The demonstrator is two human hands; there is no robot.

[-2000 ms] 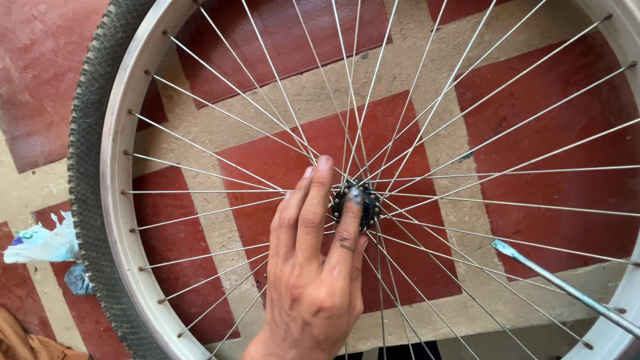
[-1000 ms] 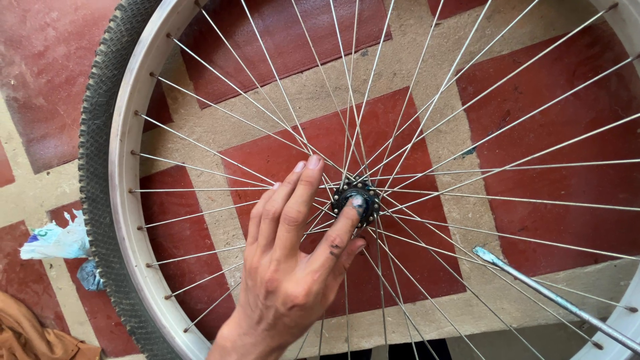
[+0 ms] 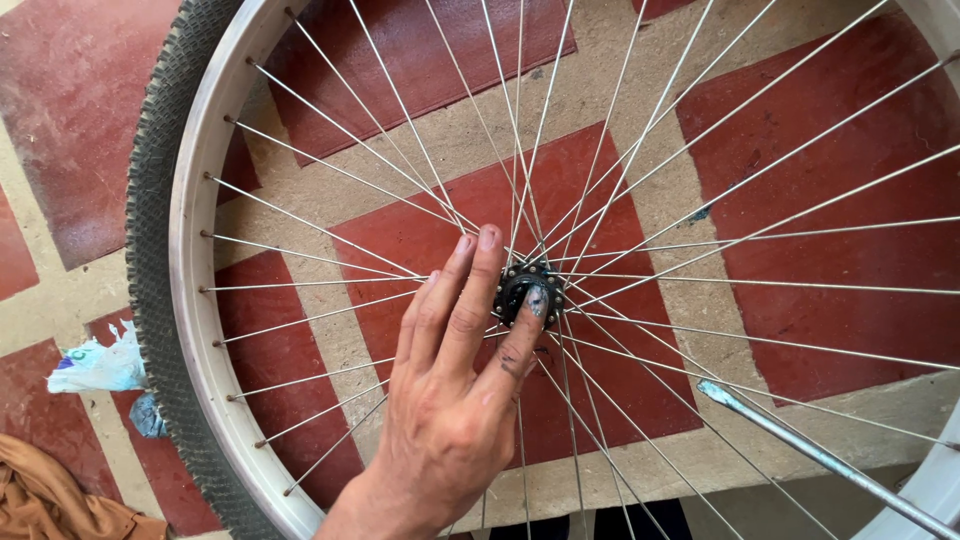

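A spoked bicycle wheel with a silver rim point(image 3: 193, 225) and black knobby tyre point(image 3: 154, 247) fills the view. My left hand point(image 3: 469, 375) reaches in from the lower left, back side up. Its index fingertip, smeared with dark and bluish-grey grease, presses into the opening of the black hub point(image 3: 551, 279); the other fingers extend left of the hub over the spokes. From the lower right comes a metal rod with a flattened tip point(image 3: 817, 457), bluish grease along it, its tip right of and below the hub. What holds the rod is outside the frame, and my right hand is not in view.
Beneath the wheel lies a floor of red point(image 3: 600, 405) and beige panels. A torn white-blue plastic piece point(image 3: 105, 364) and a crumpled bluish item point(image 3: 148, 415) lie by the tyre at left. Brown cloth point(image 3: 56, 495) is at bottom left, dark fabric point(image 3: 637, 523) at the bottom edge.
My left wrist has swung to the left while the index fingertip remains at the hub. The metal rod's tip has come a little closer to the hub.
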